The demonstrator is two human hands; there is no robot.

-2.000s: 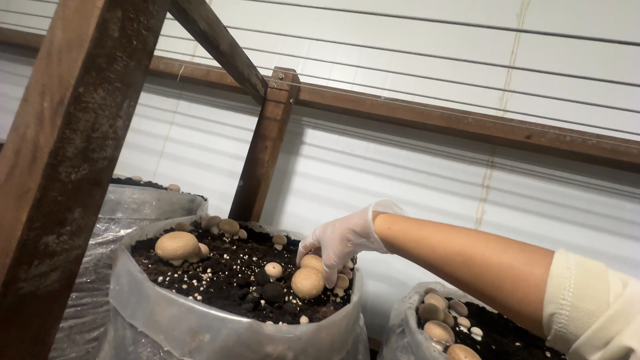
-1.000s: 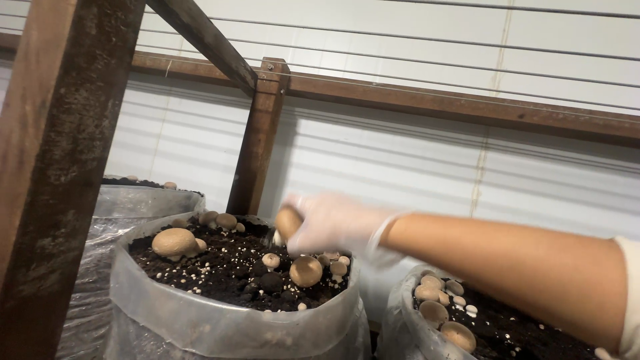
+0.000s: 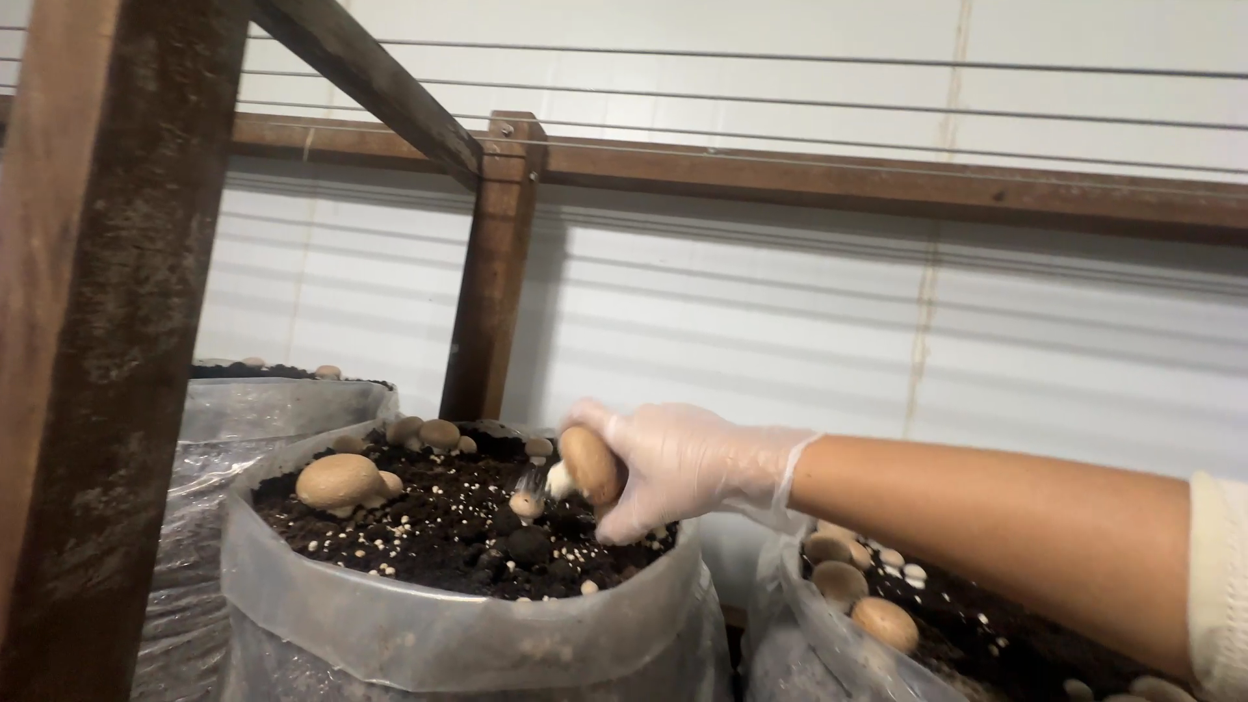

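Note:
My right hand, in a thin translucent glove, holds a brown-capped mushroom between fingers and thumb over the right part of a plastic bag of dark soil. Its white stem points down-left, clear of the soil, and blurred streaks show beside it. Just below the stem stands a small mushroom. A large tan mushroom grows at the bag's left, with smaller ones at the back and tiny white pins scattered over the soil. Whatever lies behind the hand is hidden. My left hand is out of view.
A second bag with several mushrooms stands at lower right, under my forearm. Another bag is behind at left. A thick wooden post rises close by on the left; a wooden rail and wires cross in front of the white wall.
Two seconds ago my right hand was down among the mushrooms at the bag's right; one second ago it was raised with a mushroom. The round mushroom seen below it then is no longer visible.

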